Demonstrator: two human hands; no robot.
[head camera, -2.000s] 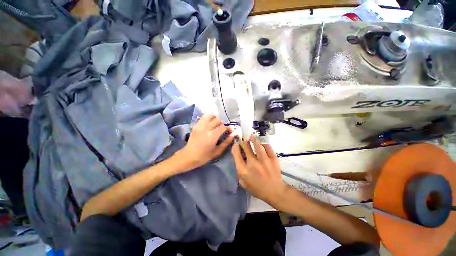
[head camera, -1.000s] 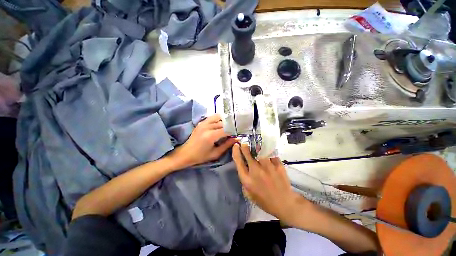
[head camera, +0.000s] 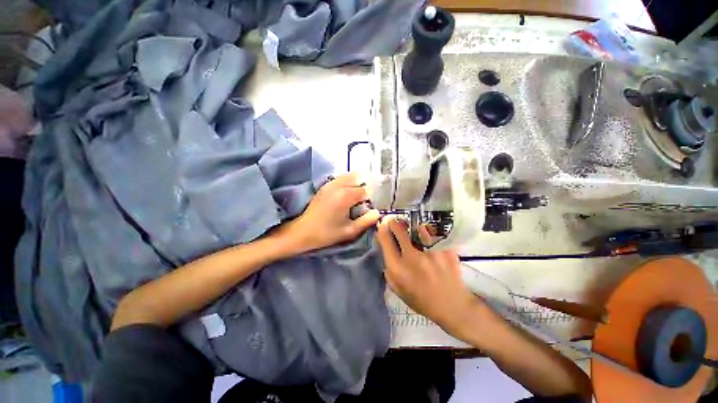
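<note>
A large heap of grey garment cloth lies left of the sewing machine and hangs over the lap. My left hand pinches the cloth edge just left of the needle area. My right hand is beside it, its fingertips pinching at the same edge, close to the presser foot. The two hands nearly touch. The fingers hide the exact edge. A narrow grey tape runs from the dark tape roll on the orange disc toward my right hand.
A pointed tool with a brown handle lies on the bed near the orange disc. Dark tools lie below the machine arm. More grey cloth and a plastic packet lie at the back.
The view has shifted, so the machine and disc appear further right. The pale curved guard by the needle shows more openly. Both hands stay together at the cloth edge.
</note>
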